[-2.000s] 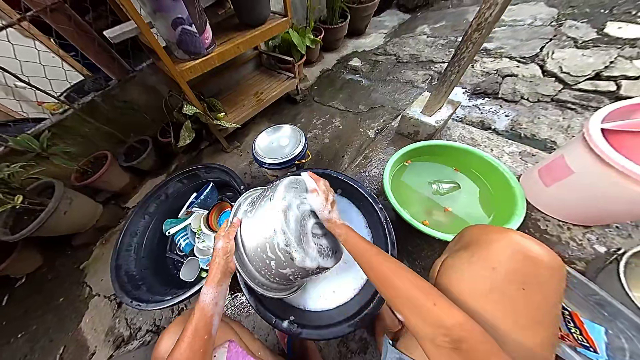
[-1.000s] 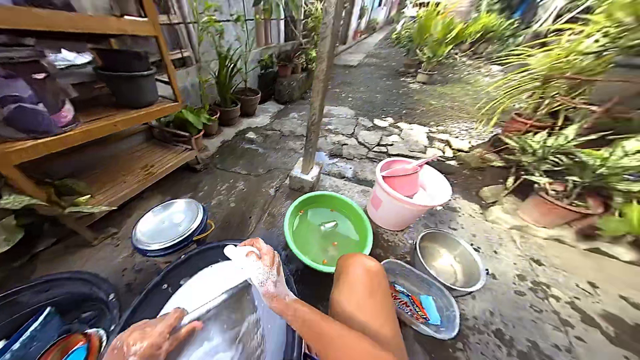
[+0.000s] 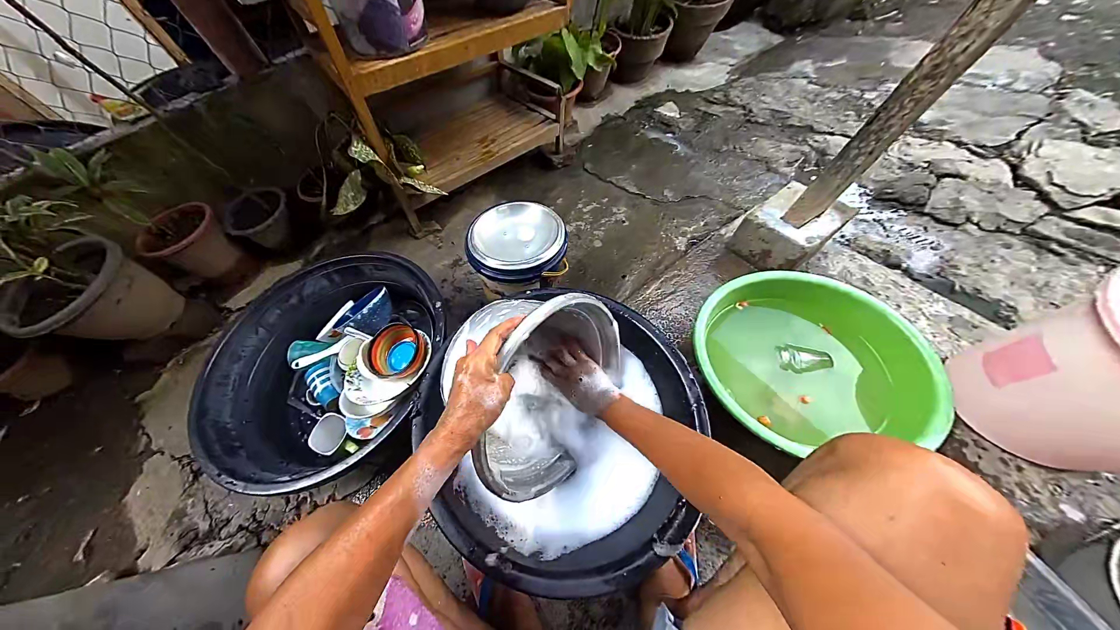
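Note:
A large metal pot or basin (image 3: 529, 468) is tilted over a black tub (image 3: 560, 582) of white suds (image 3: 604, 490), its mouth turned partly toward me. My left hand (image 3: 479, 385) grips its rim on the left side. Inside the mouth is my right hand (image 3: 577, 376), its fingers against the soapy inner wall; whether it holds a sponge or cloth cannot be seen. Foam clings to both hands. Behind the pot, another metal rim or lid (image 3: 464, 337) shows in the tub.
At left, a black basin (image 3: 236, 429) holds cups, bowls and plates. A lidded bucket (image 3: 516, 241) stands behind the tub. To the right are a green basin (image 3: 936, 385) of water with a small glass in it, a pink pail (image 3: 1041, 385) and a wooden post (image 3: 910, 109).
My right hand has moved from the pot's outside into its mouth, and the pot has been turned. The view swung right, then back.

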